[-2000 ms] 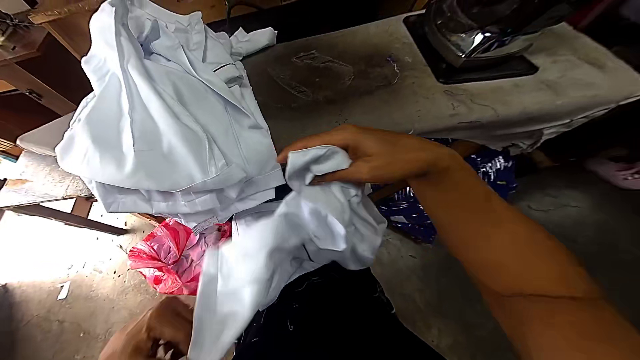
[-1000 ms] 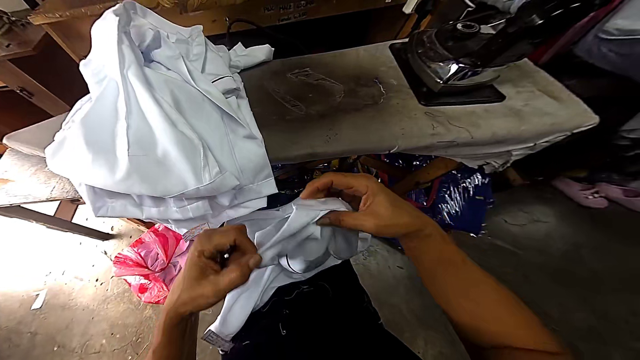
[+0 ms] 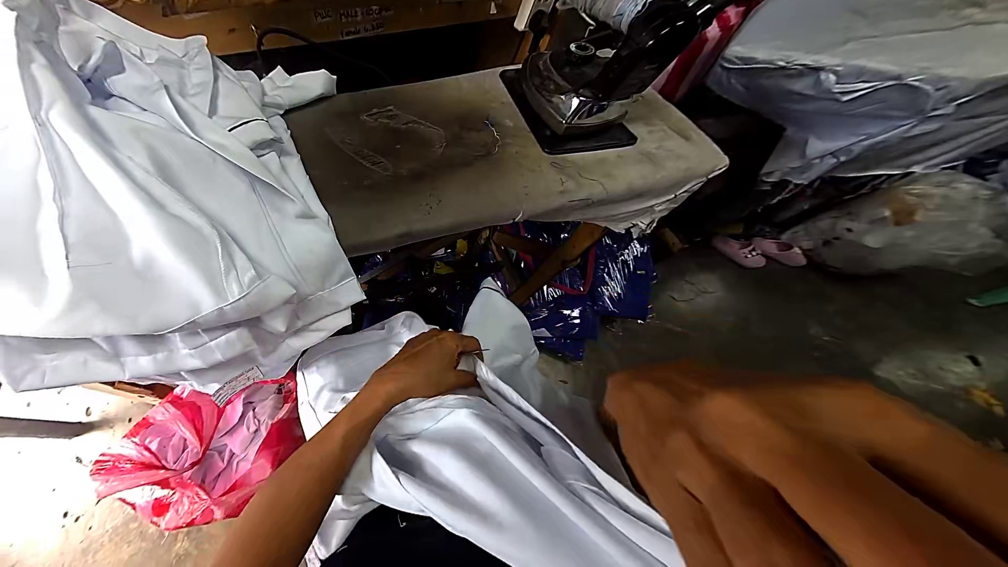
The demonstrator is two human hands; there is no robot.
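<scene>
A white garment (image 3: 488, 449) lies across my lap, over dark clothing. My left hand (image 3: 433, 366) grips its upper edge near the middle of the view, and a thin needle-like thing sticks out by the fingertips. My right hand (image 3: 669, 409) is a large blur at the lower right, beside the cloth; its fingers and whatever they may hold cannot be made out. More white garments (image 3: 157, 205) are heaped over the left end of the padded ironing board (image 3: 441, 173), their hems hanging above my left forearm.
An electric iron (image 3: 579, 90) rests on a dark plate at the board's right end. A red and white plastic bag (image 3: 205, 449) sits on the floor at left. Plastic-wrapped blue packages (image 3: 567, 291) lie under the board. Pink shoes (image 3: 756, 250) and a covered surface (image 3: 866, 79) are at right.
Both hands were together on the white garment a second ago; now my right hand is away to the right and my left hand stays on the cloth. The garment is stretched out more toward the lower right.
</scene>
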